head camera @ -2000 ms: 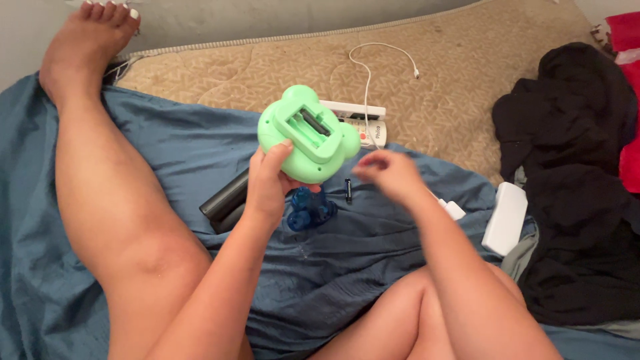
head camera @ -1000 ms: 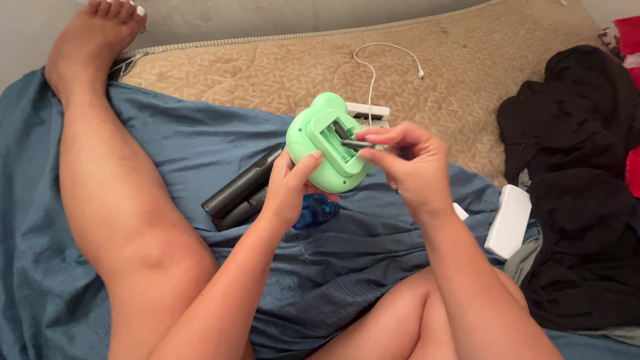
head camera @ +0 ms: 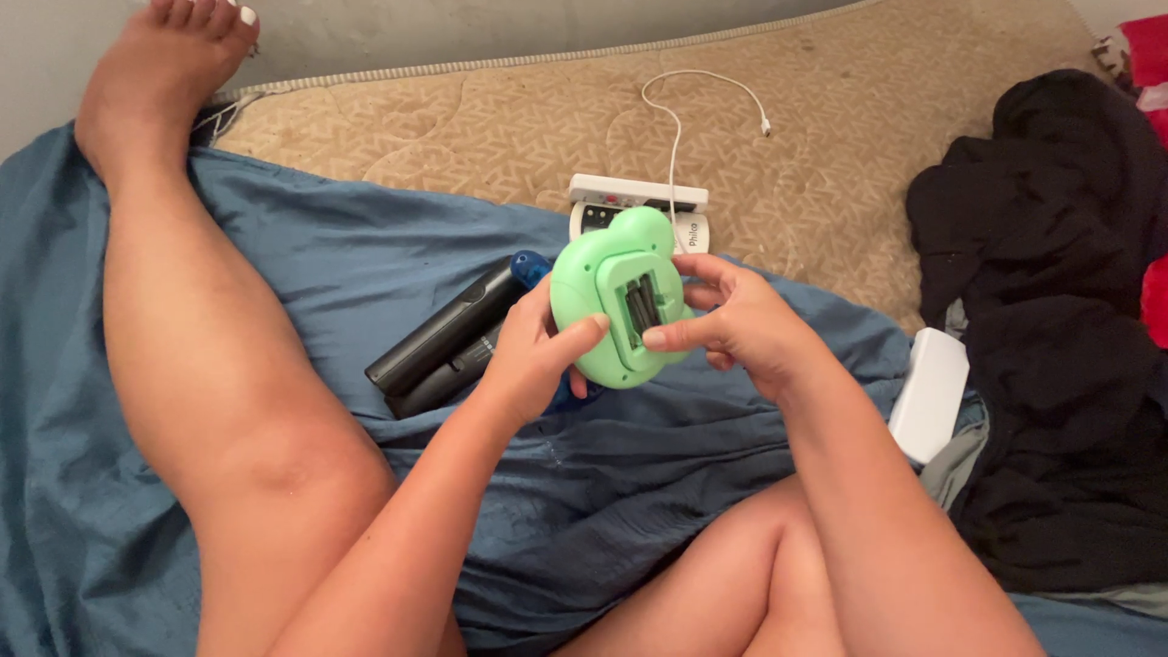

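Observation:
My left hand (head camera: 538, 351) grips a light green plastic device (head camera: 584, 283) with rounded lobes by its left side, thumb on its back. The back faces up, and its battery compartment is uncovered. Dark batteries (head camera: 644, 303) lie side by side in the compartment. The thumb of my right hand (head camera: 730, 319) presses at the lower end of the batteries, while its fingers reach behind the device's right edge. Beneath and behind the device, a translucent blue plastic object (head camera: 529, 267) is partly hidden.
Black remote-like devices (head camera: 443, 319) lie on the blue sheet (head camera: 365, 219). Beyond are white remote controls (head camera: 639, 191) and a white cable (head camera: 677, 137) on the beige mattress (head camera: 474, 128). A white plastic case (head camera: 929, 392) and black clothing (head camera: 1049, 319) lie at right. My bare legs flank the work.
Two seconds ago my right hand was apart from the green device; one second ago it held a battery at the compartment. Now its thumb rests on the batteries inside.

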